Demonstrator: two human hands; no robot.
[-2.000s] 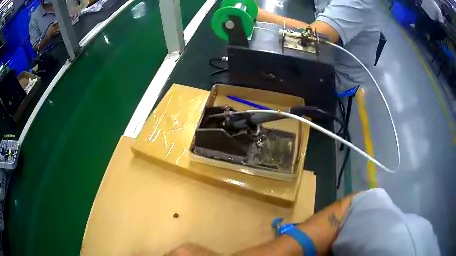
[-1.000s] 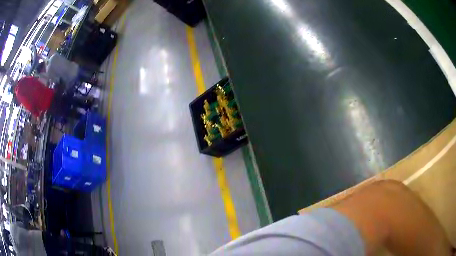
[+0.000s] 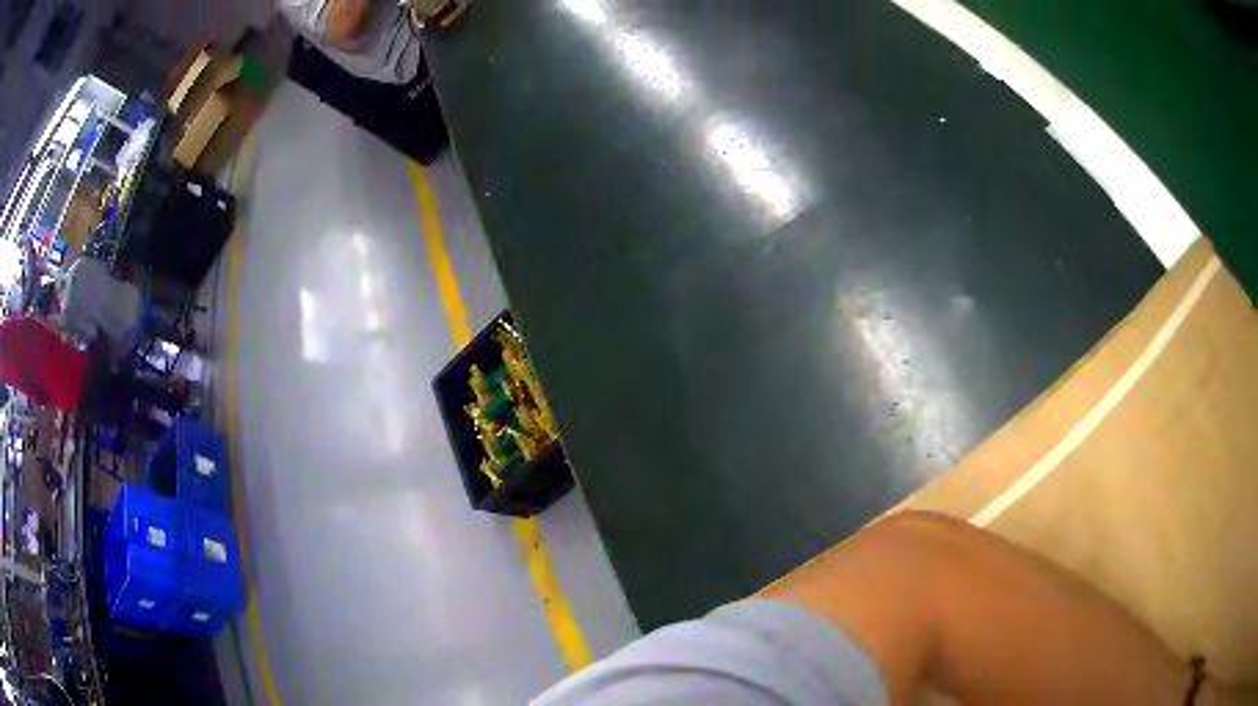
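Note:
A tan cardboard mat (image 3: 1159, 455) lies on the dark green bench at the lower right. A thin white line or strip crosses it; I cannot tell whether it is a cord. My left arm, in a light grey sleeve, reaches over the mat's edge from the bottom, with a dark bracelet at the wrist by the lower right edge. My left hand is cut off by the picture's edge. My right hand is out of the picture.
The dark bench (image 3: 731, 317) runs away from the mat, with a white-edged green conveyor (image 3: 1200, 83) on the right. A black crate (image 3: 504, 421) of yellow and green items stands beside it. Blue bins (image 3: 173, 552) stand far left. A person's arm (image 3: 348, 19) shows at the top.
The view has swung left, away from the solder tray, green reel and right arm. Over the last second, the crate has shifted down and left in view, and the left wrist's bracelet has appeared.

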